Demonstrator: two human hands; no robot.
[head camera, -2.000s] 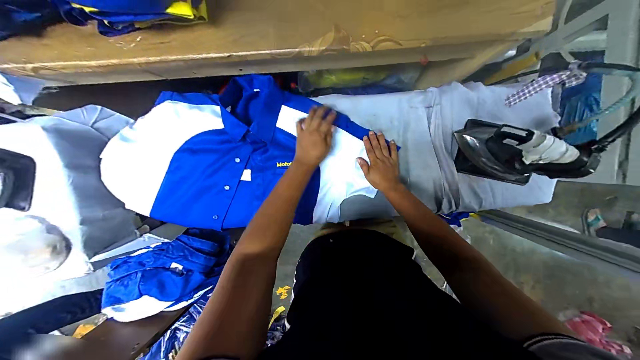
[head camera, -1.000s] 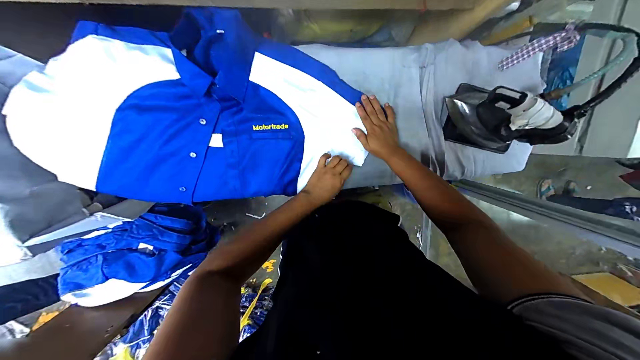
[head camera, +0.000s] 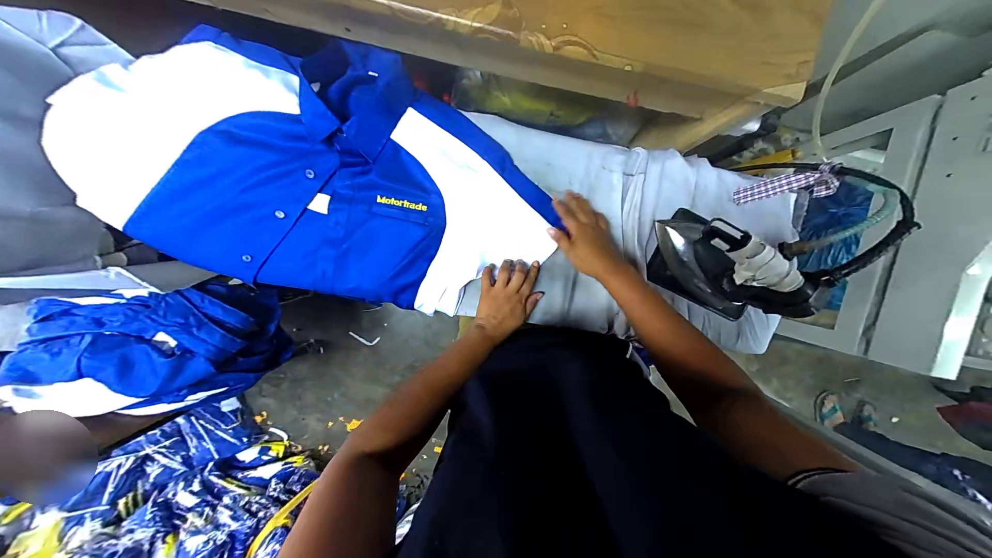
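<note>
A blue and white collared shirt lies front up on a padded ironing surface covered in pale cloth; yellow writing is stitched above its pocket. My left hand rests flat on the white sleeve's lower edge, fingers slightly spread. Up and to the right of it, my right hand touches the sleeve's blue outer edge, its palm over the pale cloth. Neither hand grasps anything that I can see. Right of my right hand, an electric iron with a cloth-wrapped handle sits on a dark rest plate.
A wooden table edges the far side. A dark hose curves from the iron. Crumpled blue and white garments lie at the left, above a heap of patterned cloth. A person's sandalled feet show at lower right.
My left hand has moved from the shirt's upper chest down to the sleeve's lower edge. My right hand stays near the sleeve's outer edge. The view has shifted.
</note>
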